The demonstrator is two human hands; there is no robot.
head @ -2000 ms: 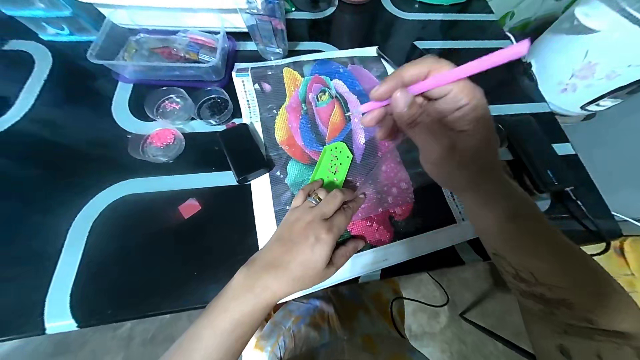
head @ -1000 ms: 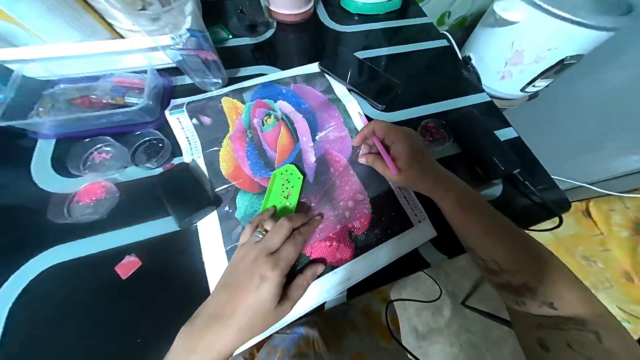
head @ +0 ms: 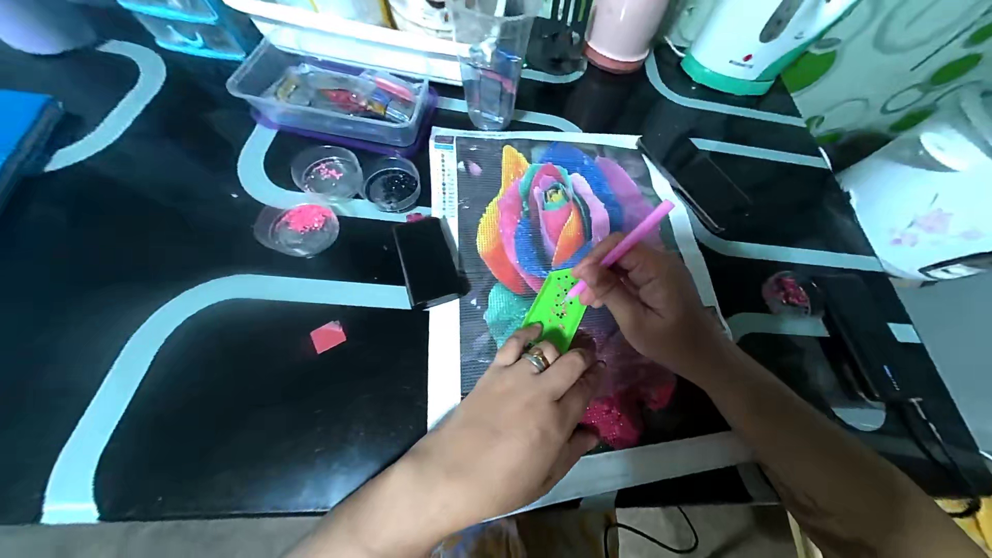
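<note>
A diamond painting canvas of a multicoloured rose lies on the black table. My left hand, with a ring on one finger, rests on the canvas and holds the lower end of a green plastic tray carrying a few small drills. Between the thumb and fingers of my right hand is a pink applicator pen, slanted down with its tip over the tray. The lower right of the rose is partly hidden by my hands.
Small round tubs with pink drills, a black box and a pink wax square lie left. A plastic container and clear cup stand behind. Right are a phone, another tub and a black device.
My right hand has moved from the canvas's right edge to the green tray, bringing the pen tip over it. My left hand still holds the tray. The view has shifted.
</note>
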